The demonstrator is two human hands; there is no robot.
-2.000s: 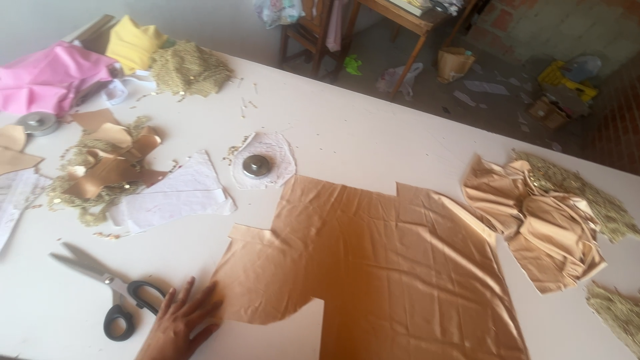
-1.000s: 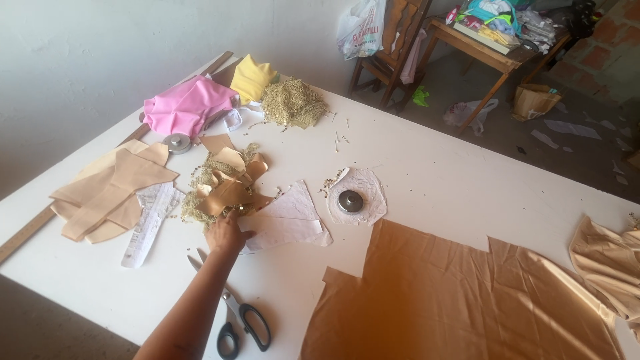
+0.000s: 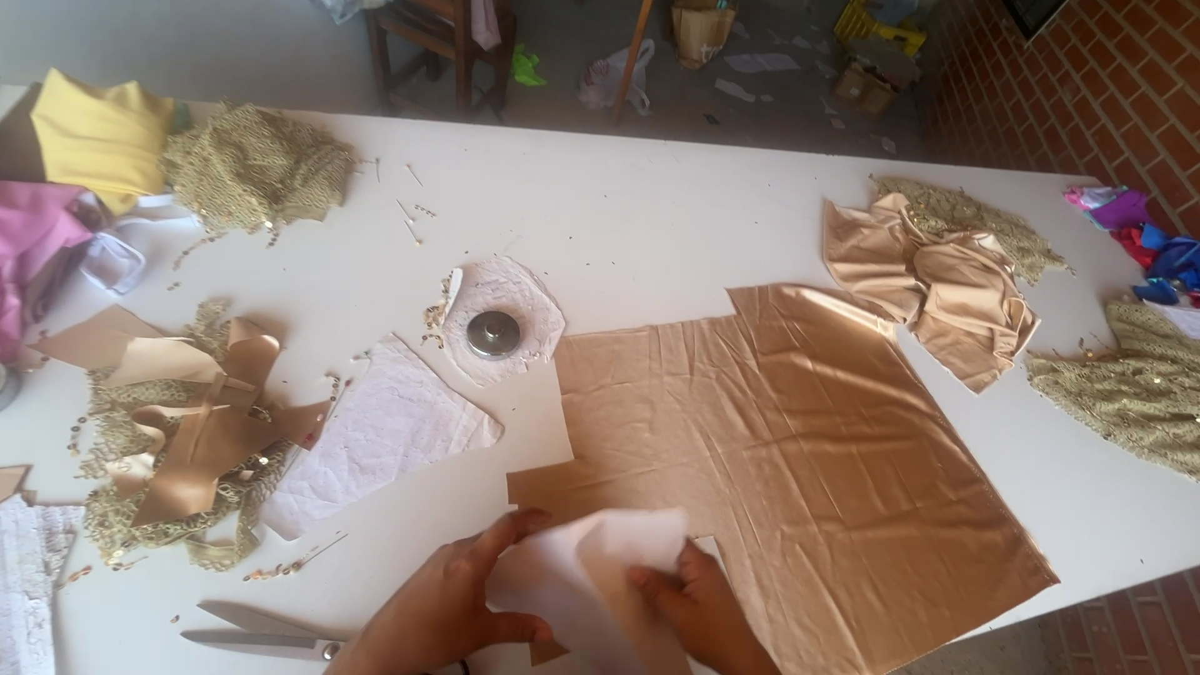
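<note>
Both my hands meet at the bottom centre over the near edge of a shiny tan fabric sheet (image 3: 797, 422). My left hand (image 3: 459, 591) grips the left side of a pale, folded piece (image 3: 600, 572), perhaps paper with fabric; motion blurs it. My right hand (image 3: 698, 600) pinches its right side between thumb and fingers. Scissors (image 3: 262, 633) lie with blades apart beside my left wrist, their handles hidden. A creased white paper pattern piece (image 3: 384, 441) rests left of the fabric. A round metal weight (image 3: 493, 334) sits on another paper piece (image 3: 539, 300).
Tan scraps (image 3: 206, 441) lie over gold sequined mesh at left. Yellow cloth (image 3: 103, 136), pink cloth (image 3: 28, 244) and more sequined mesh (image 3: 258, 169) are at the back left. Crumpled tan fabric (image 3: 937, 281) lies back right. Loose pins (image 3: 408, 220) are scattered on the white table.
One second ago my left hand was at the scraps and mesh on the left. Now both hands hold the pale piece over the tan fabric's near edge. The view has swung right.
</note>
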